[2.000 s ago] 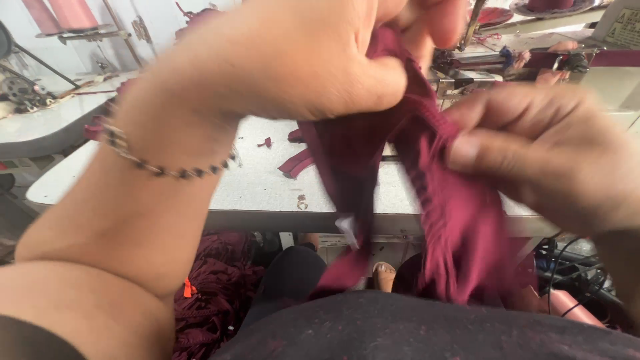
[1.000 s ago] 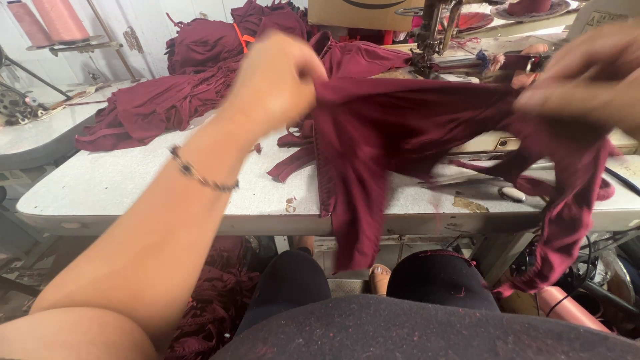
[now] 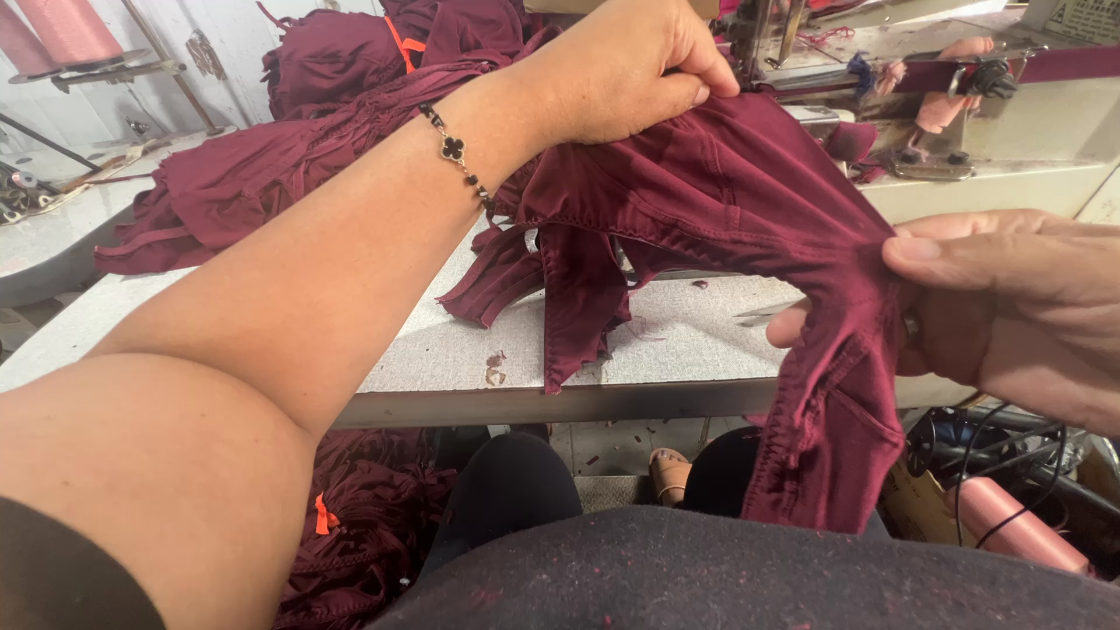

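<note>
A maroon fabric garment piece [image 3: 691, 184] with gathered, stitched edges is stretched between my two hands. My left hand [image 3: 639, 74] pinches its upper edge close to the sewing machine's needle area [image 3: 770, 44]. At the right, my right hand [image 3: 1006, 289] grips the other side between thumb and fingers, and a part of the fabric hangs down from there past the table edge. Some of the right fingers are hidden behind the cloth. Maroon strips [image 3: 499, 280] lie on the white table under the piece.
A heap of maroon garments [image 3: 236, 192] with an orange tie lies at the back left of the white table [image 3: 437, 359]. Another maroon pile [image 3: 359, 560] is below the table. Pink thread cones stand upper left [image 3: 74, 35]; another pink cone [image 3: 1015, 525] lies lower right.
My left hand has moved toward the sewing machine with the garment's edge. The fabric, spread wide and hanging a second ago, is now drawn taut up to the machine.
</note>
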